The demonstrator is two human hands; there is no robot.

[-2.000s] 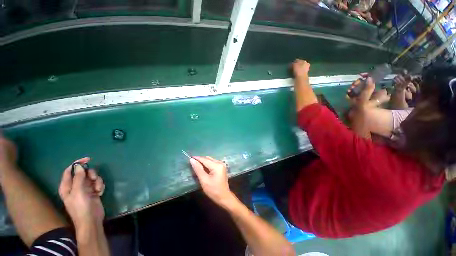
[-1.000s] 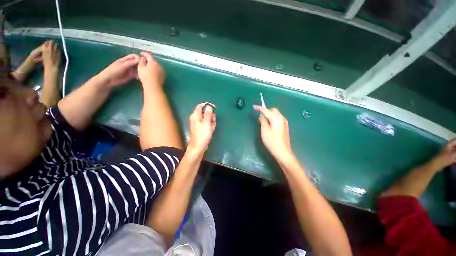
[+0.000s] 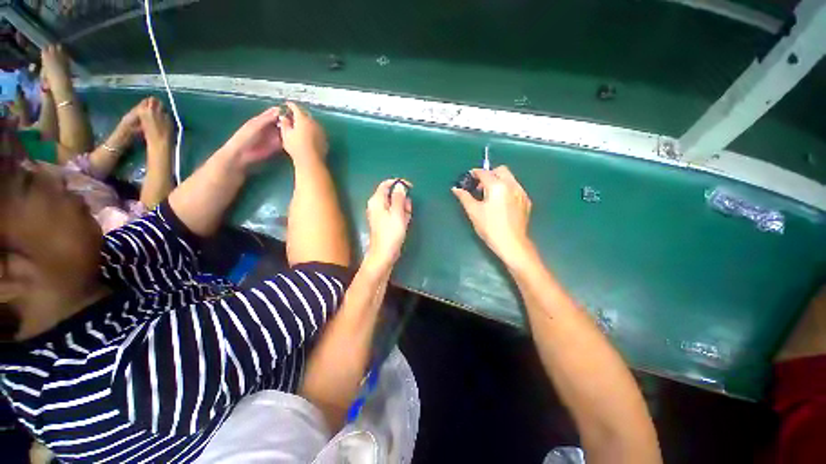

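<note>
My left hand (image 3: pixel 388 217) is held over the green bench and grips a small black unit (image 3: pixel 398 187) between thumb and fingertips. My right hand (image 3: pixel 500 210) is to its right, with a slim pale tool (image 3: pixel 486 158) sticking up from the fingers. Its thumb and fingertips are at a second dark unit (image 3: pixel 468 184) near the bench surface; whether the unit is lifted cannot be told. The two hands are apart.
A small clear piece (image 3: pixel 591 194) and a crinkled clear packet (image 3: pixel 745 210) lie right on the bench (image 3: pixel 652 263). A whitish rail (image 3: pixel 435 112) runs behind. A person in a striped shirt (image 3: pixel 181 362) sits close on the left. A red sleeve (image 3: pixel 799 408) shows at right.
The view has swung left. My right hand has moved to the dark unit that lay on the bench between my hands. My left hand still grips its unit.
</note>
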